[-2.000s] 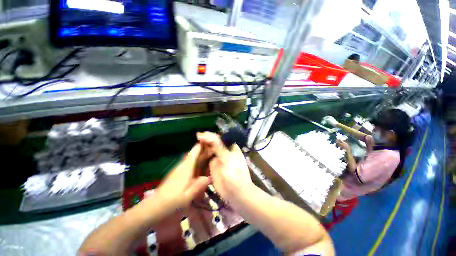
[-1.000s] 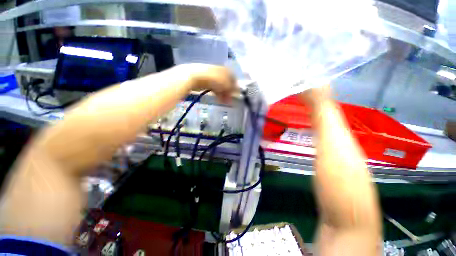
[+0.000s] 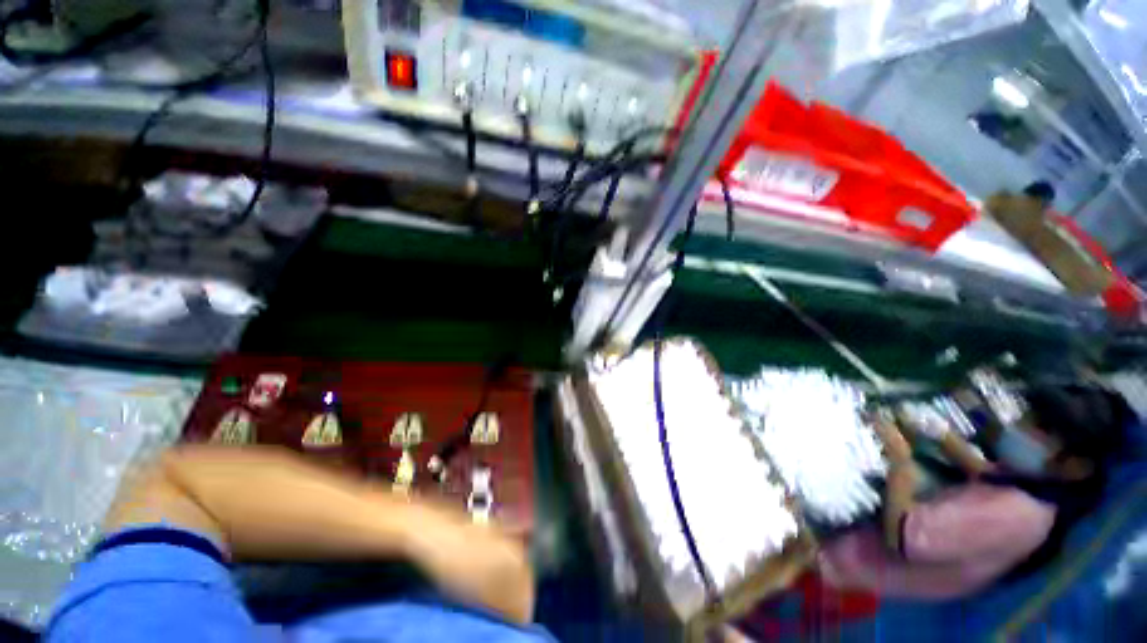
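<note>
My left forearm reaches across the dark red test fixture [image 3: 365, 377], and my left hand [image 3: 484, 572] is a blur at its lower right. Its fingers and anything in them cannot be made out. A small skin-coloured patch at the bottom edge, by the near corner of the carton, may be my right hand [image 3: 733, 636]; it is almost wholly cut off. Several cream sockets [image 3: 406, 430] run in a row across the fixture, with pale upright clamps [image 3: 481, 494] below some. The carton [image 3: 755, 580] right of the fixture holds packed white rows.
A tray of loose adapters [image 3: 138, 308] and clear plastic sheeting [image 3: 76, 427] are at left. The cream tester [image 3: 528, 75] with hanging cables stands on the shelf near a red bin [image 3: 830, 163] and metal post. A person in pink [image 3: 981, 534] works at right beside piled white parts.
The view has swung down from the shelf. Both arms, raised beside a clear plastic bag, have come down; the left now crosses the fixture and the right is mostly out of view.
</note>
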